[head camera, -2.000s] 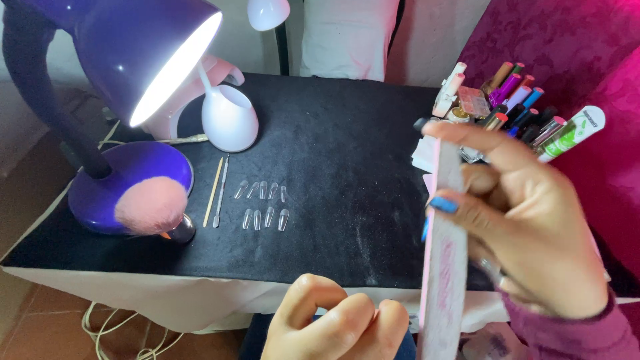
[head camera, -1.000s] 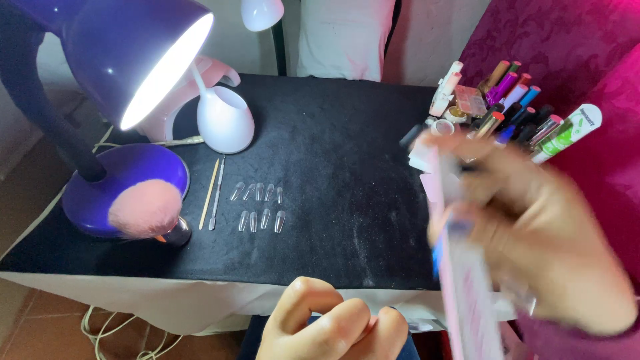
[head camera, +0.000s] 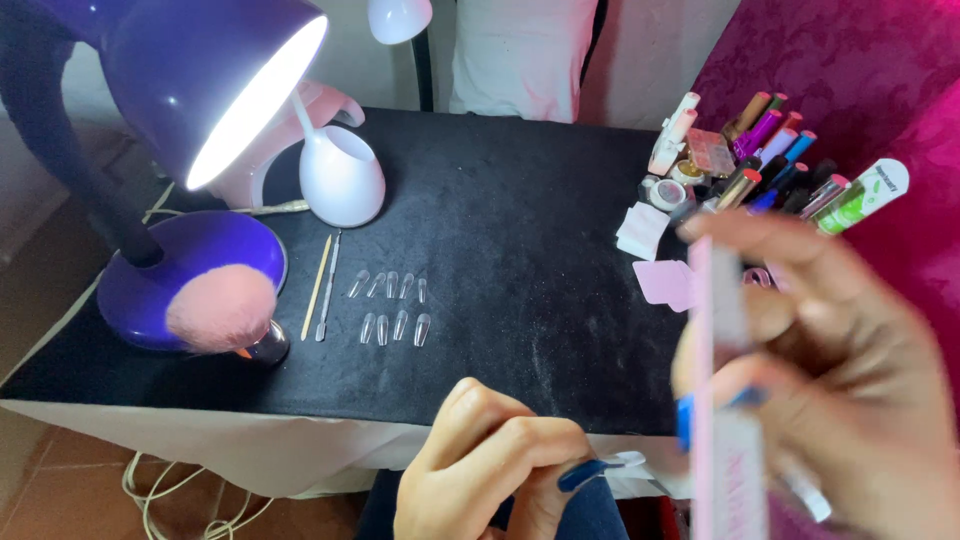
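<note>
My left hand (head camera: 491, 457), at the bottom centre by the table's front edge, pinches a clear nail tip (head camera: 626, 459) beside a dark blue thumbnail. On the right, my right hand (head camera: 817, 360) grips a grey nail file with pink edges (head camera: 739, 465), held upright and somewhat blurred. Two rows of clear nail tips (head camera: 391, 285) lie on the black tabletop. Left of them are a wooden stick (head camera: 316, 289) and a metal cuticle pusher (head camera: 328, 289).
A purple desk lamp (head camera: 202, 67) stands left, with a fluffy pink brush (head camera: 223, 307) by its base. Behind is a white egg-shaped holder (head camera: 341, 180). Polish bottles (head camera: 757, 135), white wipes (head camera: 643, 230), pink cards (head camera: 660, 283) and a green-white tube (head camera: 862, 196) sit at right.
The clear tip and dark blue thumbnail at my left hand now show, its fingers having turned. My right hand has moved with the file, which stands more upright than one second ago.
</note>
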